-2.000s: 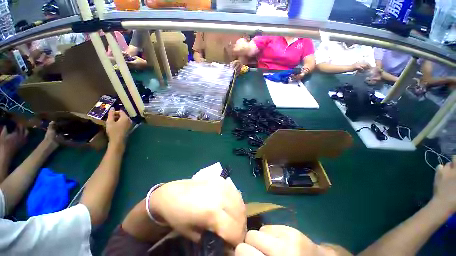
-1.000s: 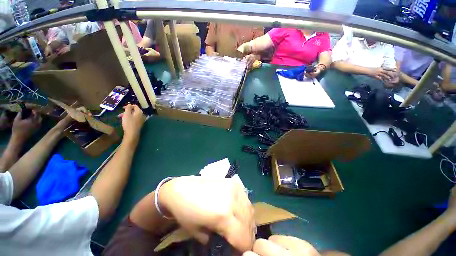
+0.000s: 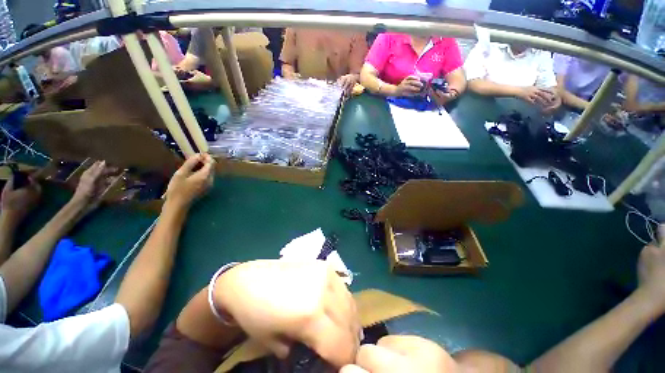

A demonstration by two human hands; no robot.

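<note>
My left hand (image 3: pixel 288 309), with a pale band at the wrist, is bent over an open brown box at the bottom edge. Its fingers point down beside dark cable or parts (image 3: pixel 302 358), partly hidden. My right hand (image 3: pixel 401 355) is cut off by the bottom edge; its curled fingers meet my left fingertips. What the fingers hold is hidden. A brown box flap (image 3: pixel 386 307) rises behind my hands. Another open box (image 3: pixel 437 269) stands ahead, lid up, with a black block and shiny clear packet inside. A tangled black cable pile (image 3: pixel 375 167) lies behind it.
A crumpled whitish cloth (image 3: pixel 306 246) lies just beyond my left hand. A large carton (image 3: pixel 251 173) holds clear bags. A neighbour's arms and blue cloth (image 3: pixel 71 280) are left; another arm (image 3: pixel 605 320) reaches in right. White sheets (image 3: pixel 430 127) and rack posts (image 3: pixel 169 95) stand beyond.
My hands stay together over the box, with small shifts. The view has swung slightly. The neighbour's phone at the left no longer shows. The person in pink has raised both hands around a small item.
</note>
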